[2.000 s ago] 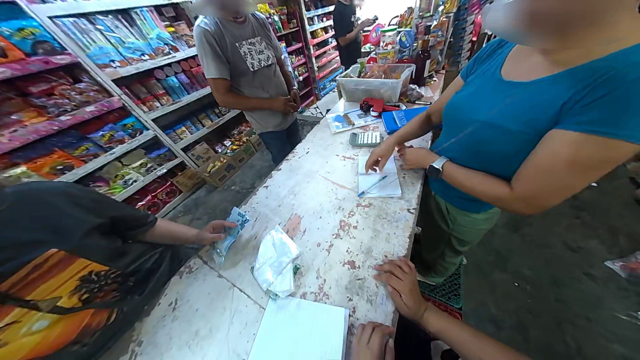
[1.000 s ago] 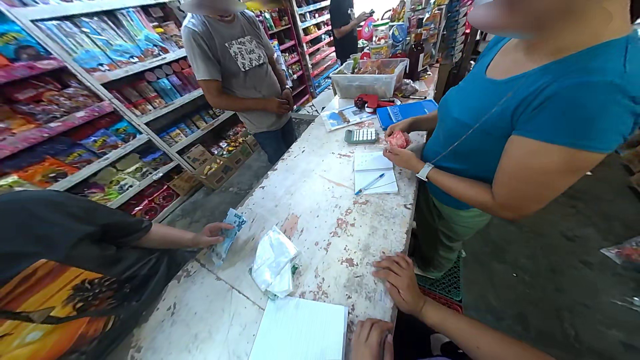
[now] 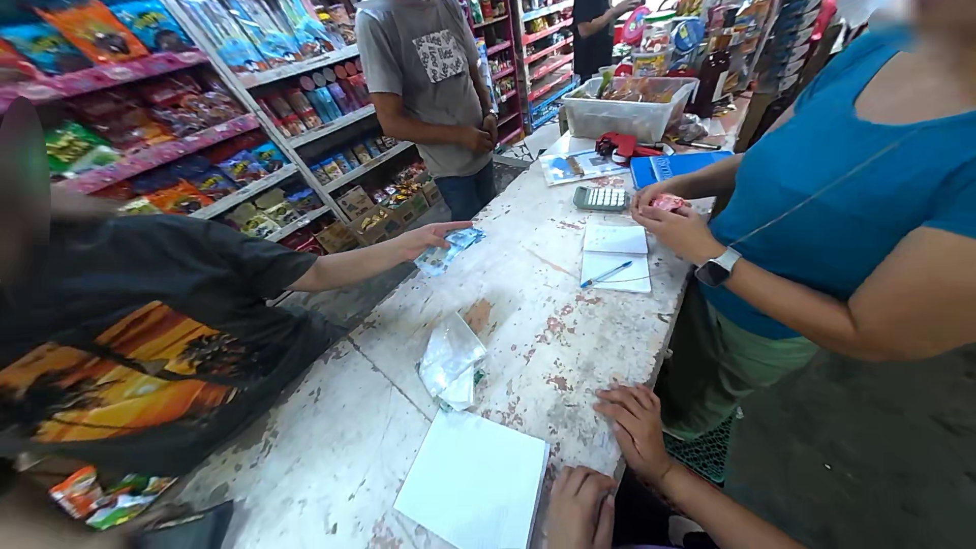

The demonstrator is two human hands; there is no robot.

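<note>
My left hand (image 3: pixel 581 505) rests at the bottom edge of the view, beside the right side of a blank paper pad (image 3: pixel 474 482), holding nothing. Farther up, my right hand (image 3: pixel 634 428) lies palm down at the counter's edge, its fingers slightly apart and nothing in it. A crumpled clear plastic bag (image 3: pixel 451 362) lies just beyond the pad. Across the counter, a person in a dark printed shirt holds blue banknotes (image 3: pixel 450 252). On the right, a person in a teal top holds a small pink-red item (image 3: pixel 669 202) above an open notebook (image 3: pixel 616 242) with a blue pen (image 3: pixel 606 274).
The worn white counter (image 3: pixel 526 335) runs away from me. A calculator (image 3: pixel 601 198), a red tape dispenser (image 3: pixel 621 148), a blue booklet (image 3: pixel 675 166) and a clear plastic bin (image 3: pixel 627 114) stand farther along. A person in grey stands beyond the counter, near shelves of packaged snacks (image 3: pixel 175 145).
The person across has moved the banknotes farther along and over the counter. The person in teal has stopped touching the notebook and holds the pink-red item. My hands have stayed in place.
</note>
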